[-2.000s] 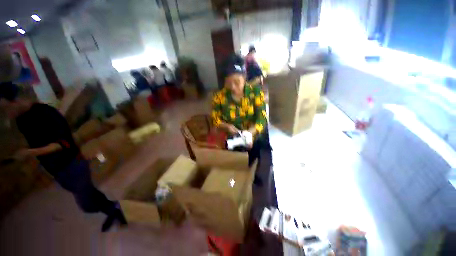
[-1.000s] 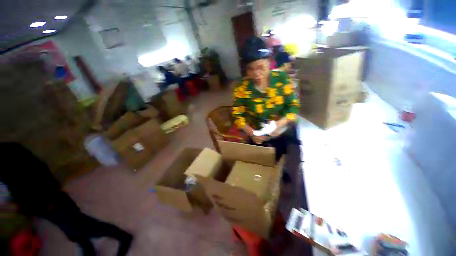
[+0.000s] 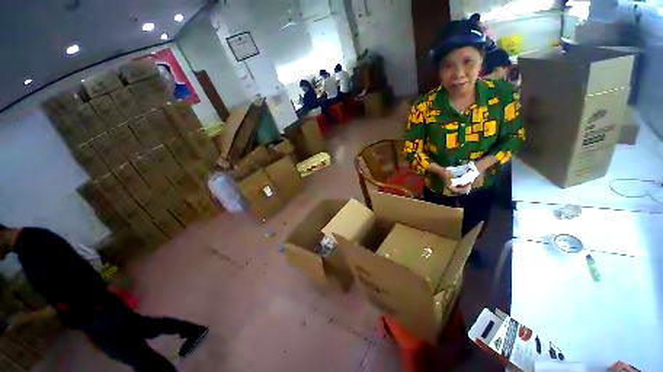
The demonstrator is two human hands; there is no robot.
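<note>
Neither of my hands is in the picture. A white printed retail box (image 3: 520, 340) with an open end flap lies at the near left edge of the white bench (image 3: 552, 290). Part of an orange-and-black box (image 3: 624, 367) shows at the bottom right, cut off by the frame edge. A clear tape roll (image 3: 568, 243) and a thin greenish cutter (image 3: 593, 268) lie flat on the bench.
A large open carton (image 3: 392, 290) holding a closed carton stands left of the bench on an orange stool (image 3: 407, 347). A person faces me, holding a white item (image 3: 462, 174). Another person (image 3: 80, 290) walks at left. A tall carton (image 3: 574, 116) stands on the bench.
The view has swung left, so the bench and cartons sit further right. The seated person now appears upright behind the carton, face toward me. The walking person at left has moved relative to the floor.
</note>
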